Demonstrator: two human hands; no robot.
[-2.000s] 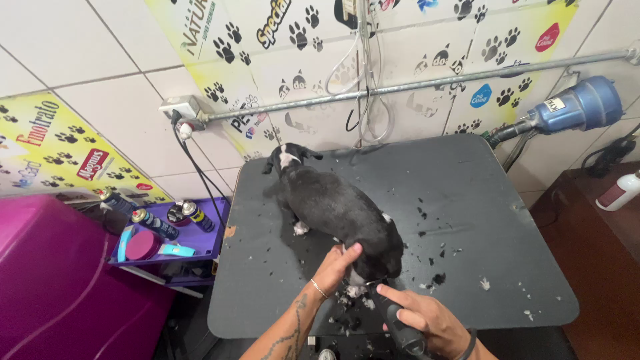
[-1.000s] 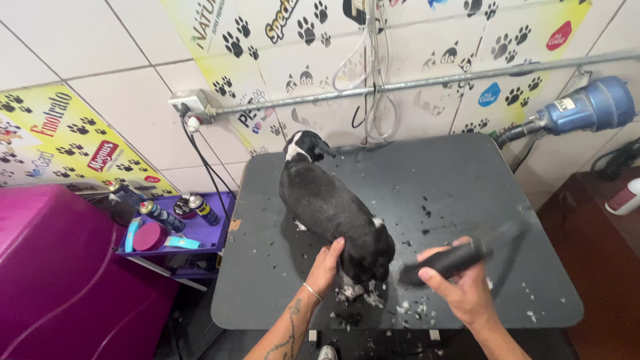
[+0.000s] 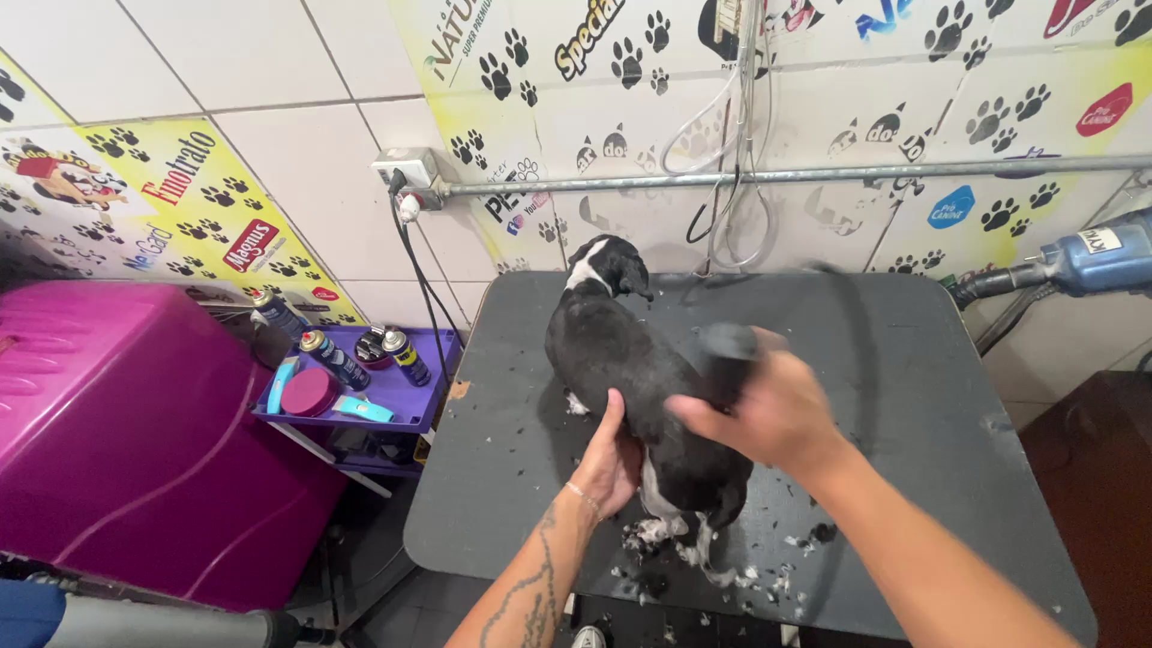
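A black and white dog (image 3: 621, 351) stands on the dark grooming table (image 3: 936, 504), its head toward the wall and its rump toward me. My left hand (image 3: 612, 463) lies against the dog's left flank, thumb up along its side. In my right hand (image 3: 774, 405) is a dark hair clipper (image 3: 729, 355), blurred by motion, over the dog's back; whether it touches the coat I cannot tell. A dark cord shows blurred to its right. Cut tufts of hair (image 3: 765, 576) lie around the hind feet.
Left of the table, a purple tray shelf (image 3: 405, 405) holds spray cans, a round pink container and light blue clippers. A metal rail (image 3: 810, 171) with hanging cables crosses the wall. A blue dryer (image 3: 1102, 256) juts in at right; a magenta tub (image 3: 135, 432) stands at left.
My right hand has lifted the clipper from beside the dog's rump and brought it over its back. My left hand has stayed on the dog. The dog has stayed standing.
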